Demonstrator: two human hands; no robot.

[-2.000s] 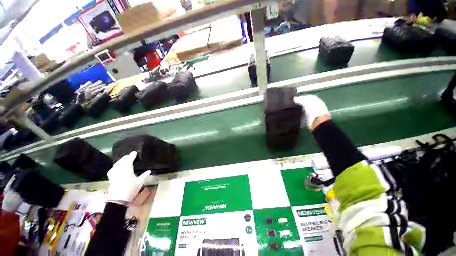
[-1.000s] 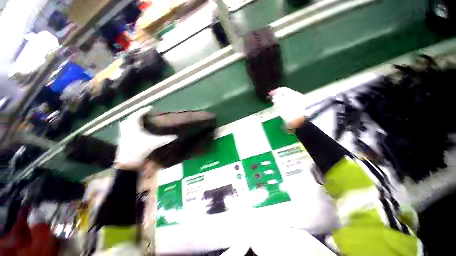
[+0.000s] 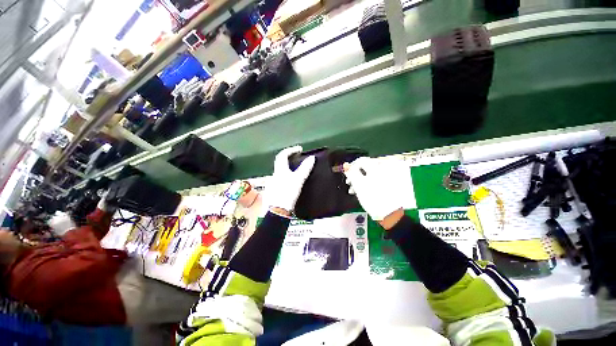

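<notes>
A black speaker cabinet (image 3: 323,192) sits on the green and white printed carton (image 3: 317,287) at the bench's back edge. My left hand (image 3: 292,181), in a white glove, holds its left side. My right hand (image 3: 378,189), also white-gloved, lies at its right side with fingertips on the top near a small pale or reddish spot. The palm and the cabinet's far side are hidden.
Another black cabinet (image 3: 462,81) stands on the green conveyor (image 3: 540,88) behind. Black plastic strips (image 3: 594,196) heap at right, near a yellow sheet (image 3: 517,249). A person in red (image 3: 67,280) works at left, beside small tools.
The cabinet in my left hand has come from the belt onto the carton. My right hand has left the upright cabinet on the belt and moved to this one. The view has shifted.
</notes>
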